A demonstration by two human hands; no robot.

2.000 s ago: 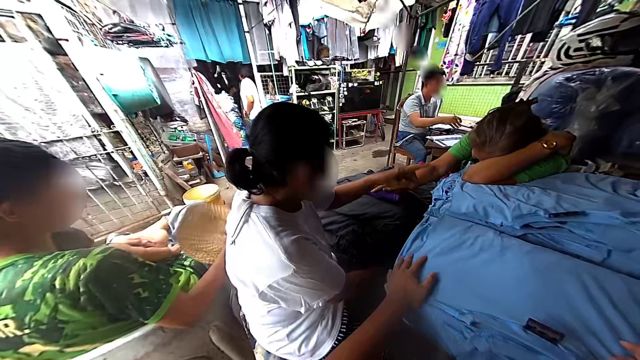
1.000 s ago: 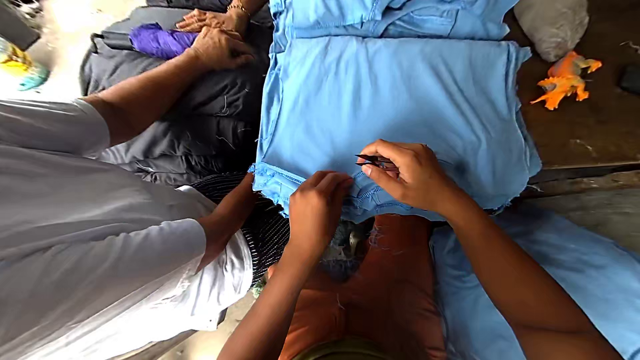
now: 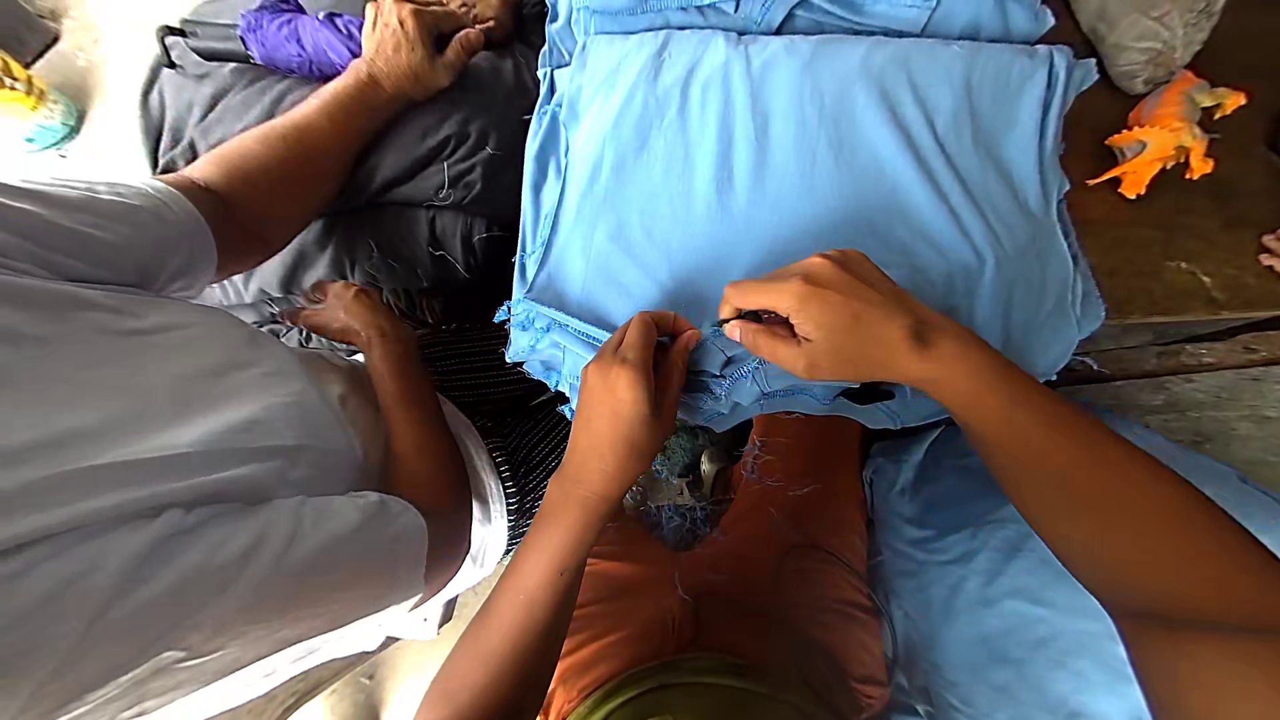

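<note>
A stack of light-blue knit fabric pieces [image 3: 800, 170] lies in front of me, its stitched near edge bunched in folds with frayed threads. At that edge my left hand [image 3: 630, 400] pinches the blue fabric between thumb and fingers. Just to its right, my right hand [image 3: 830, 320] is closed around a small dark tool [image 3: 750, 319] whose thin tip points left, toward the left hand; most of it is hidden in the fingers, so its kind cannot be told. A dark gap or patch shows under the right wrist.
A person in a white shirt [image 3: 180, 430] sits close on the left, one hand on a dark fabric pile [image 3: 440, 200] beside a purple cloth bundle [image 3: 300, 40]. An orange toy figure [image 3: 1165, 135] and a plastic bag [image 3: 1150, 35] lie at right. Blue fabric [image 3: 1000, 570] hangs beside my knee.
The view has swung down from the room to the fabric since the oldest frame. Against one second ago, both my hands are still at the stack's near edge, and the neighbour's lower hand now shows.
</note>
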